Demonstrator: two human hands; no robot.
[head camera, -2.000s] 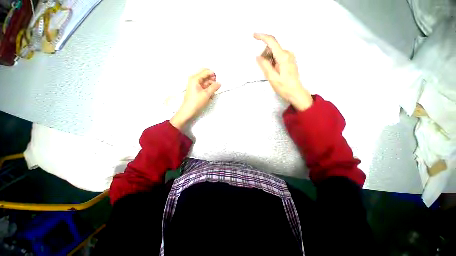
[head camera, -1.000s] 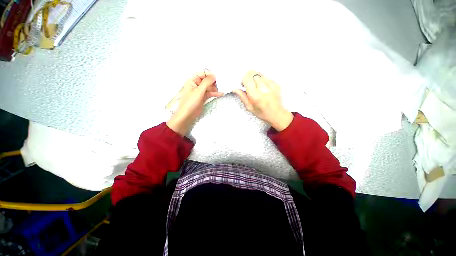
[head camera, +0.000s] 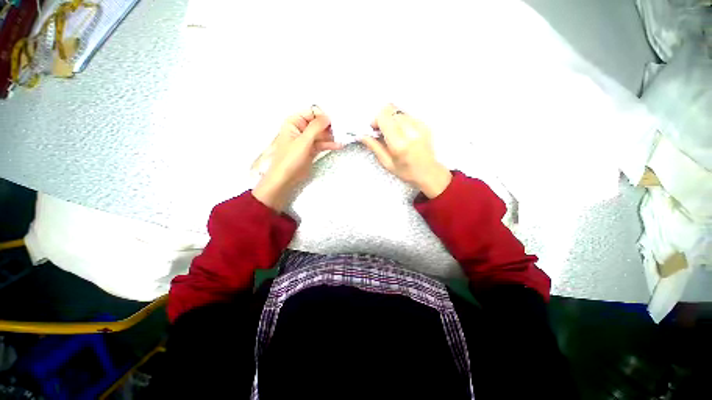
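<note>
A large white garment (head camera: 468, 70), overexposed, lies spread over the table in front of me. My left hand (head camera: 300, 148) pinches its near edge. My right hand (head camera: 407, 148) pinches the same edge a short way to the right. A short stretch of the edge shows between the fingertips, with small dark marks on it. A small dark shape (head camera: 512, 205) lies by the cloth just right of my right sleeve; I cannot tell what it is.
Grey speckled table (head camera: 94, 133). A yellow tape measure (head camera: 69, 31), a printed sheet (head camera: 109, 23) and a dark red container (head camera: 11, 39) are at the far left. White pieces with tan tags (head camera: 673, 211) are at the right edge. A white cloth bundle (head camera: 101, 250) hangs at the left.
My right hand has come down and left from above the cloth to pinch the edge beside my left hand. The dark shape right of my right sleeve has come into view. The view has shifted slightly.
</note>
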